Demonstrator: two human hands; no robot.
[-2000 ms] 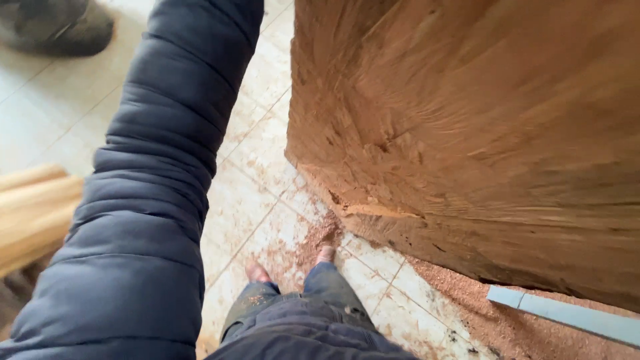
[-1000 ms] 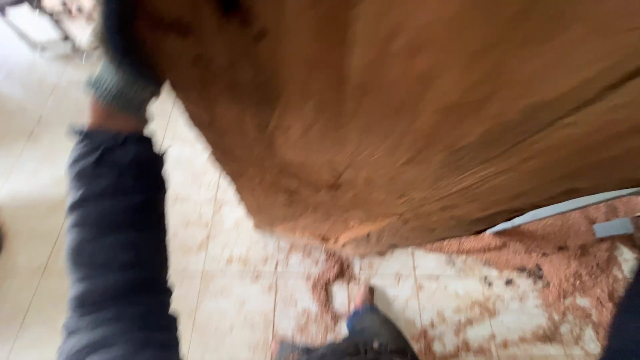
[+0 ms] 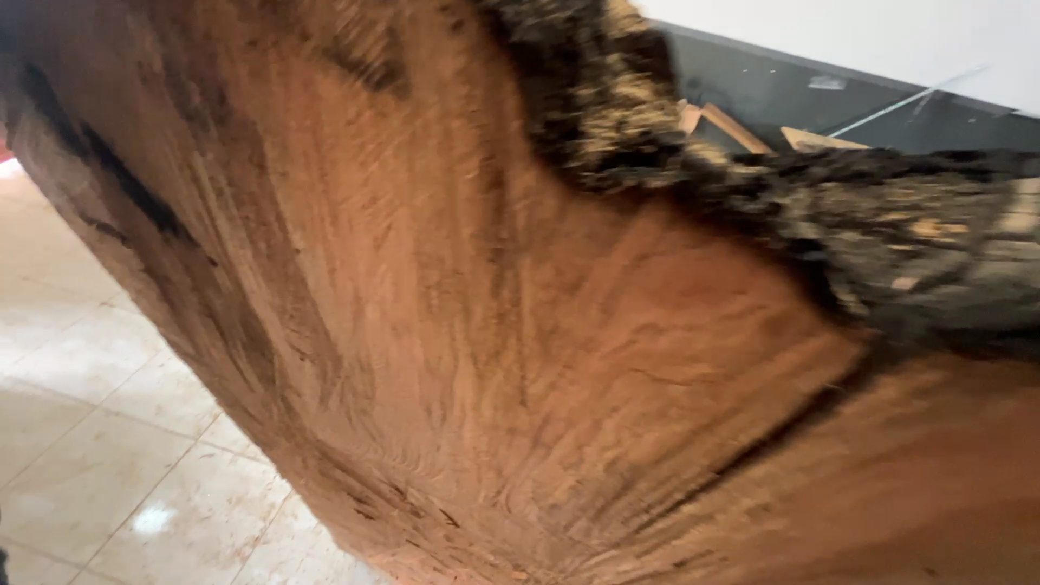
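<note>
A very large slab of reddish-brown wood [image 3: 455,325] fills most of the head view, with rough saw marks and dark cracks in its face. Dark, crumbly bark [image 3: 601,97] runs along its upper right edge. One long crack [image 3: 756,431] crosses the lower right part of the face. Neither my left hand nor my right hand shows in this view, so what they touch is hidden. The picture is partly blurred.
Pale floor tiles [image 3: 106,455] with scattered sawdust lie left of and below the slab. Behind the bark, several broken wood pieces [image 3: 735,128] rest by a dark grey band [image 3: 747,69] at the foot of a white wall [image 3: 877,36].
The view has swung widely from the floor and feet to the slab's bark edge and the wall. The left arm, at the slab's edge a second ago, is out of view.
</note>
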